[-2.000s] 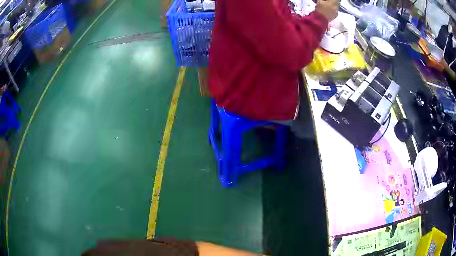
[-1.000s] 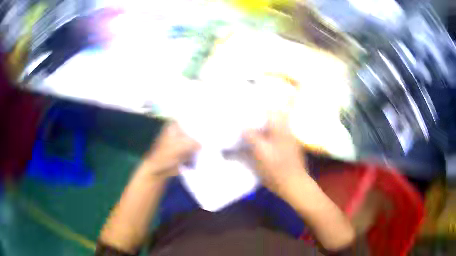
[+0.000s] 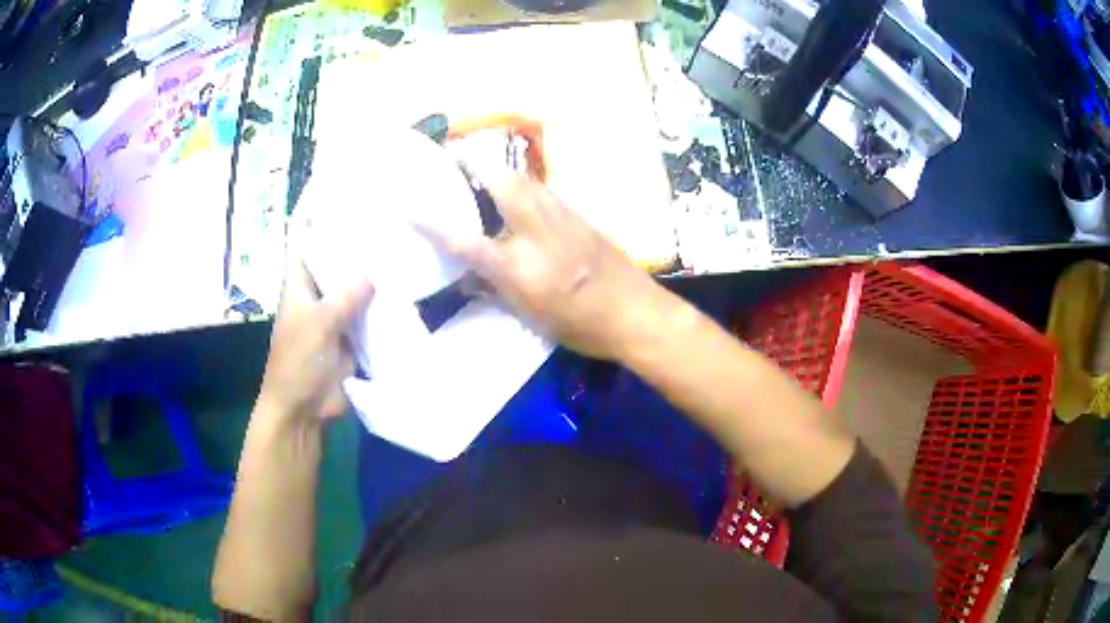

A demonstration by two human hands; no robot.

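Observation:
A white housing with a flat arm (image 3: pixel 457 383) is held over the front edge of the work pad, its flat end toward my lap. It is overexposed, so its outline against the white pad (image 3: pixel 596 97) is hard to tell. My left hand (image 3: pixel 314 341) grips its left side. My right hand (image 3: pixel 542 262) holds it from the right, fingers over its upper part near dark slots. An orange-edged recess (image 3: pixel 530 140) shows in the pad beyond my right fingers.
A metal fixture (image 3: pixel 840 97) with a black electric screwdriver (image 3: pixel 828 49) on it stands right of the pad. A red crate (image 3: pixel 852 286) is at lower right. A pink cartoon sheet (image 3: pixel 171 134) and a black-and-white device (image 3: pixel 49 262) lie left. A blue stool (image 3: pixel 146 487) stands lower left.
The view has swung from the floor and neighbouring worker to the bench in front of me. Both hands, blurred around a white piece one second ago, now show clearly on the housing.

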